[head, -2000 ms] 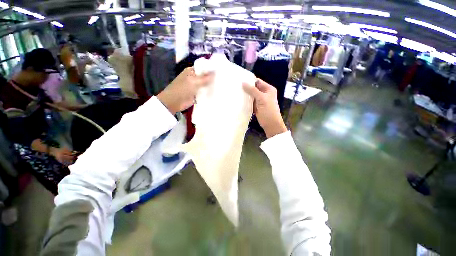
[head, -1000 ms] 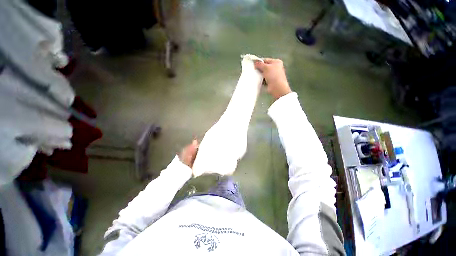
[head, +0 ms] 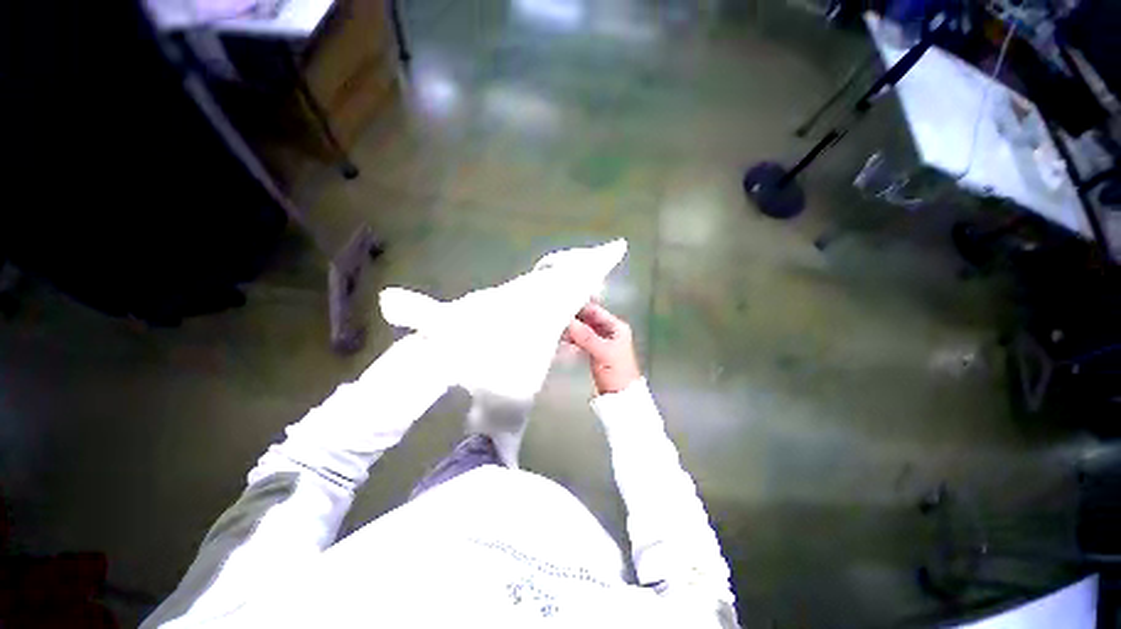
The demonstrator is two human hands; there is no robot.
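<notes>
A cream-white cut panel [head: 510,322] hangs in front of my body, over the green floor. It is bunched, with one pointed end to the upper right, a narrow flap to the left and a lower end hanging by my waist. My right hand [head: 605,347] is at the panel's right edge with its fingers bent. Its fingertips are at the cloth, but whether they pinch it is unclear. My left hand is hidden by the panel, which covers the end of my left sleeve.
Dark hanging cloth [head: 111,160] and a rack foot [head: 350,289] are on the left. A table [head: 246,15] stands at the upper left. A black round stand base [head: 774,189] and a long white table [head: 971,135] are at the upper right. A white surface [head: 1045,612] shows at the lower right.
The panel was stretched between both hands and is now bunched, its upper end lower. My right hand has come down towards my body. My left hand has gone out of sight behind the cloth.
</notes>
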